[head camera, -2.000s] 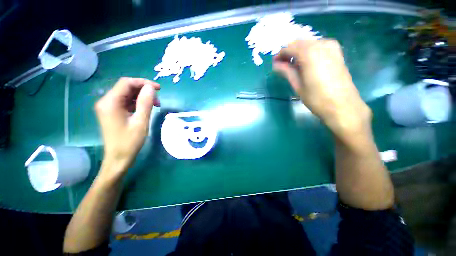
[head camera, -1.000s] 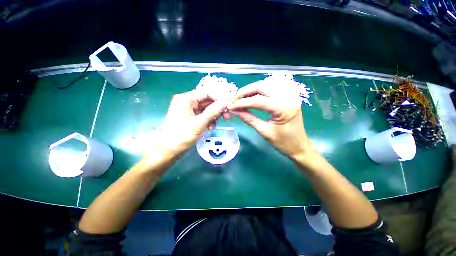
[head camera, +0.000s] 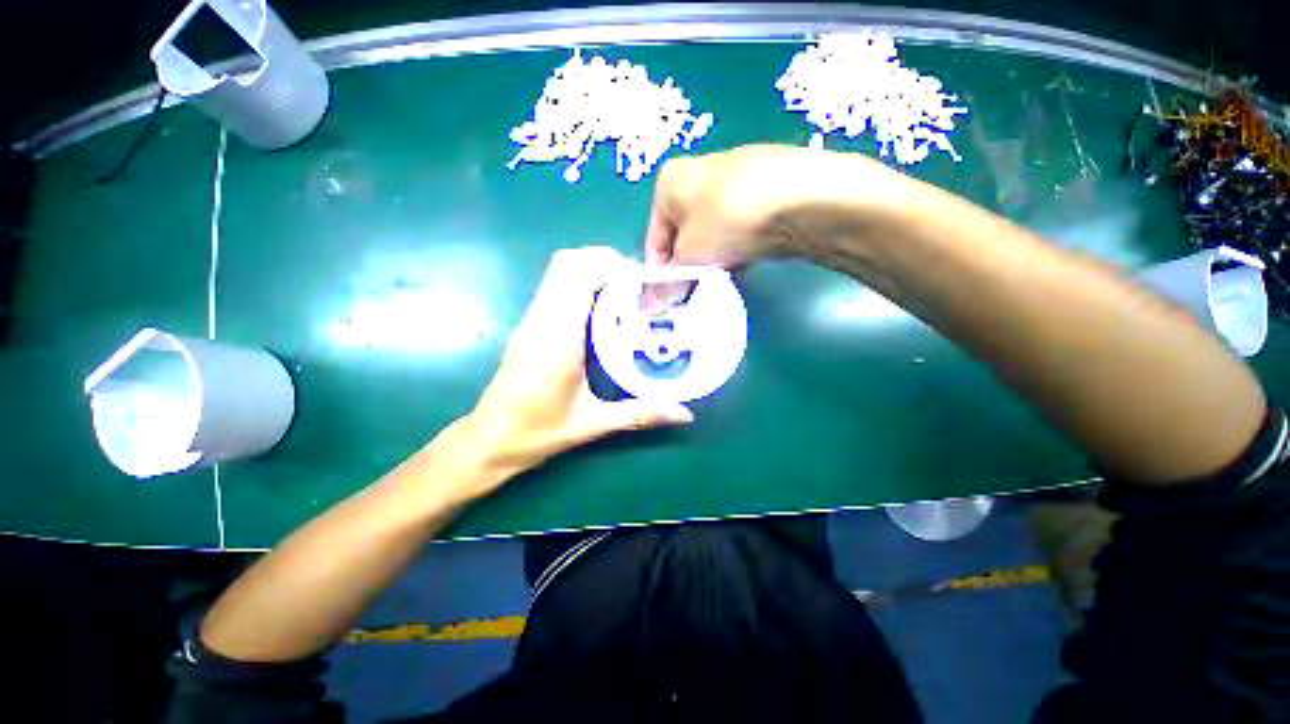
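A white cylindrical housing (head camera: 707, 344) is upright in front of me, its round end face with the curved slot and small openings facing up. My left hand (head camera: 559, 361) grips it around the left side, thumb along the lower edge. My right hand (head camera: 722, 212) is at the housing's far edge, fingers bent down into the opening there; fingertips partly show through it. Whether the right fingers hold a small part is hidden. A left pile of small white plastic parts (head camera: 608, 116) and a right pile (head camera: 866, 94) lie at the back.
Housings lie at the back left (head camera: 269, 88), front left (head camera: 241, 403) and right (head camera: 1228, 300), the last partly behind my right forearm. A tangled heap of orange and black wires (head camera: 1231, 156) is at the far right. A metal rail (head camera: 467, 60) runs along the back.
My hands have parted from their fingertip-to-fingertip pose. The left has taken hold of the central housing and the right has moved to its far edge. The view has shifted too.
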